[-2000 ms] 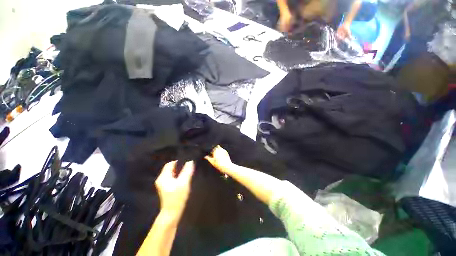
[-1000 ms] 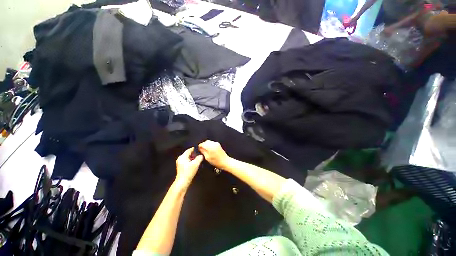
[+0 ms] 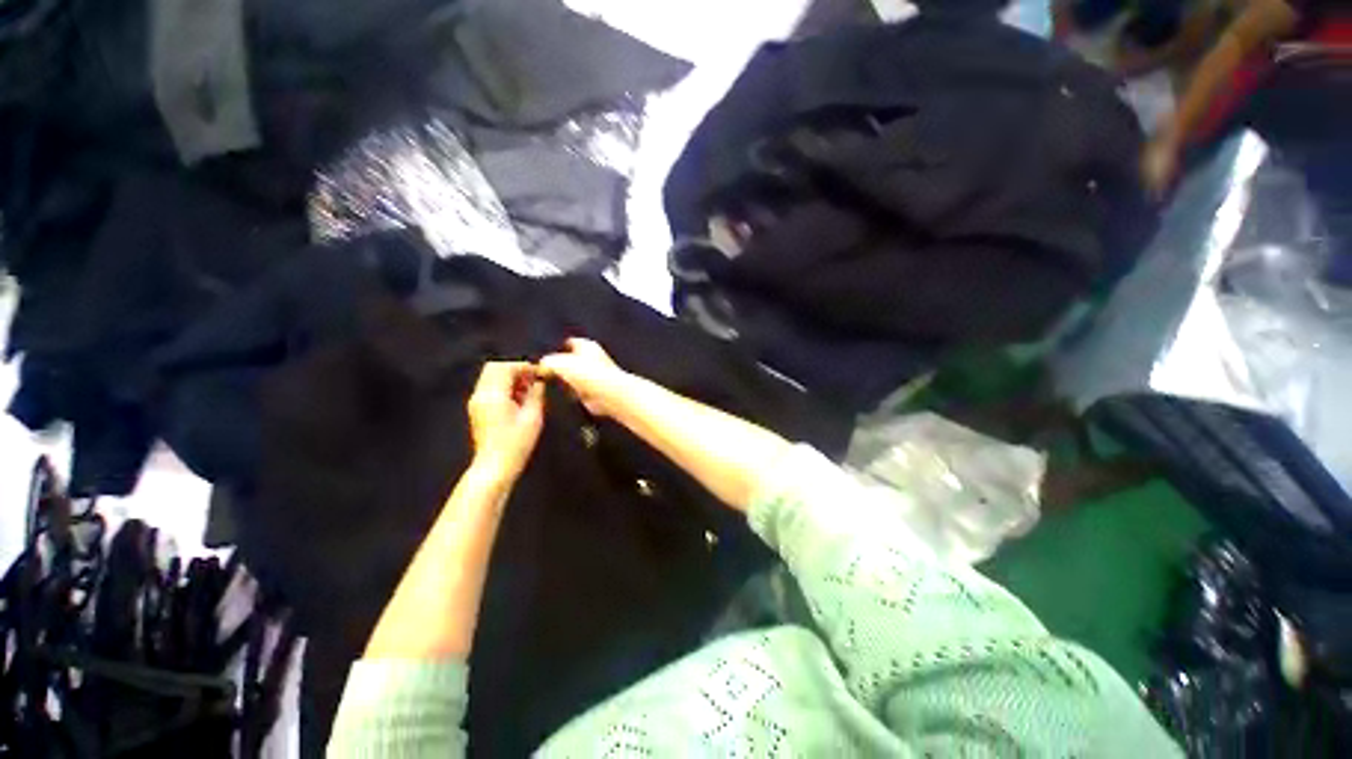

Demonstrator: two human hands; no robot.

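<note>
A black jacket point(image 3: 549, 593) lies spread before me, its collar away from me. Several small gold buttons point(image 3: 644, 486) show down its front. My left hand point(image 3: 507, 415) and my right hand point(image 3: 583, 374) meet at the upper front edge, fingertips pinching the black cloth close together. What lies between the fingertips is too small and dark to tell. A heap of thin black hangers point(image 3: 134, 638) lies at the lower left.
A dark garment heap point(image 3: 119, 252) with a grey panel point(image 3: 205, 82) is at upper left. Clear poly point(image 3: 408, 186) lies beyond the jacket. A black garment stack point(image 3: 919, 193) is at right. A dark crate point(image 3: 1223, 460), a clear bag point(image 3: 949, 482) and another person's arm point(image 3: 1223, 74) show right.
My hands have come together at the jacket front and stay there. The view has tilted down and shifted right, so the table's far side has left the picture.
</note>
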